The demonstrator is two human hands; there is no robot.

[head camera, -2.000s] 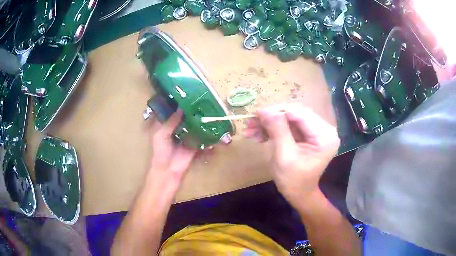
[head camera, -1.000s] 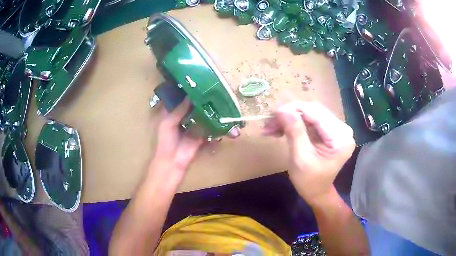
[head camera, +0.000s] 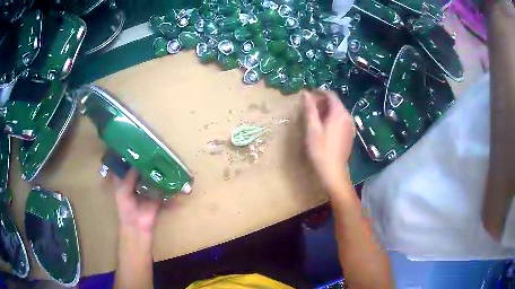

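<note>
My left hand (head camera: 135, 200) holds a glossy green housing (head camera: 141, 149) from below, tilted above the brown sheet, its pale rim facing up and right. A dark piece and a small shiny fitting jut from its lower left side. My right hand (head camera: 330, 135) is blurred at the near edge of the heap of small green parts (head camera: 265, 34); whether its fingers hold anything cannot be told. The pale-green oval paste holder (head camera: 245, 135) lies on the sheet, with a thin pale stick (head camera: 274, 123) apparently resting in it.
Green housings lie stacked at left (head camera: 51, 234) and at right (head camera: 375, 124). Brownish crumbs surround the paste holder on the brown sheet (head camera: 226, 220). A whitish crumpled scrap (head camera: 341, 28) lies among the parts. A person in a white shirt (head camera: 435, 180) is close at right.
The view has shifted. The stick has left my right hand, which has moved away from the housing to the small-parts heap. My left hand still holds the housing, now farther from my right hand.
</note>
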